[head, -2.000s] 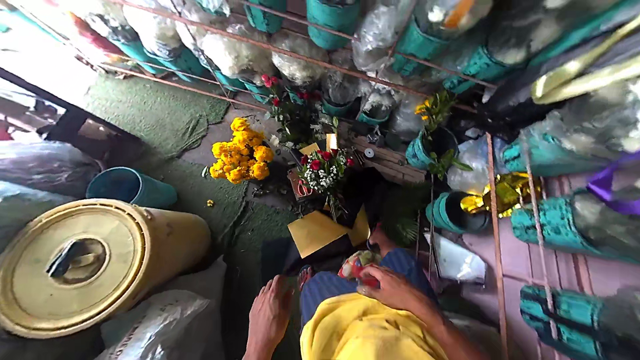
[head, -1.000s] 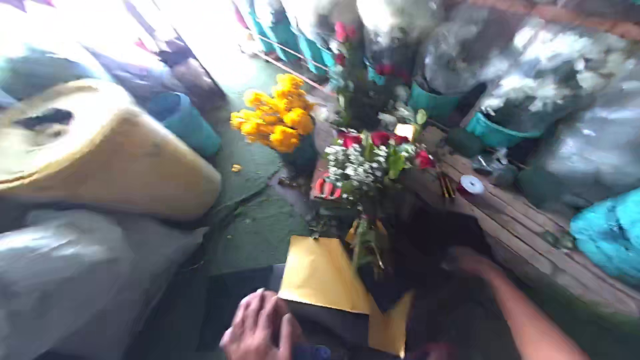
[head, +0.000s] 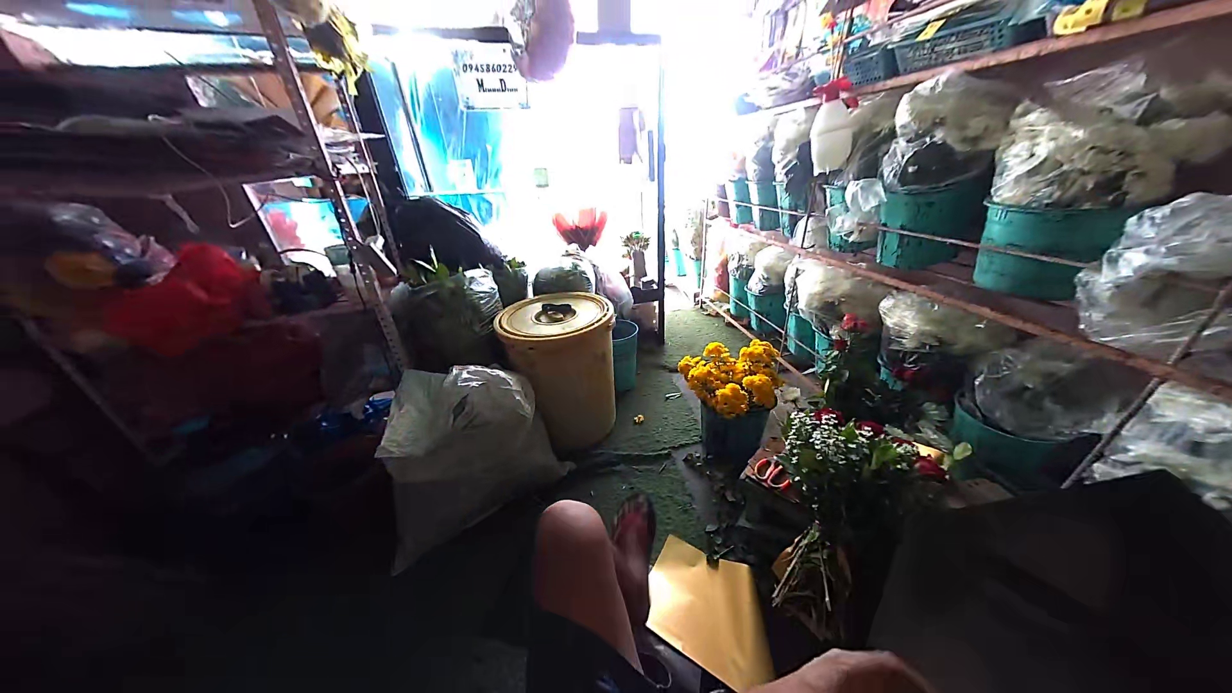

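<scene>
At the bottom edge, part of one hand (head: pixel 837 672), apparently my right hand, shows beside a gold paper sheet (head: pixel 707 611); its fingers are cut off or too dark to read. My left hand is out of view. A bouquet of red roses and small white flowers (head: pixel 847 452) lies above that hand, its bound stems (head: pixel 813 582) pointing down toward it. Right of the stems rises a large dark sheet (head: pixel 1049 577). Red-handled scissors (head: pixel 771 473) lie left of the bouquet, near a bucket of yellow flowers (head: pixel 733 385).
A lidded yellow barrel (head: pixel 568 385) and a filled whitish sack (head: pixel 457 452) stand left of the green floor covering. Shelves with wrapped flowers in green buckets (head: pixel 1035 250) line the right side. A metal rack (head: pixel 332 192) stands left. My bare knee (head: pixel 573 549) is bent in front.
The view has swung up toward the bright doorway. My left hand, seen near the gold paper before, has gone out of view. The large dark sheet now stands raised at the right.
</scene>
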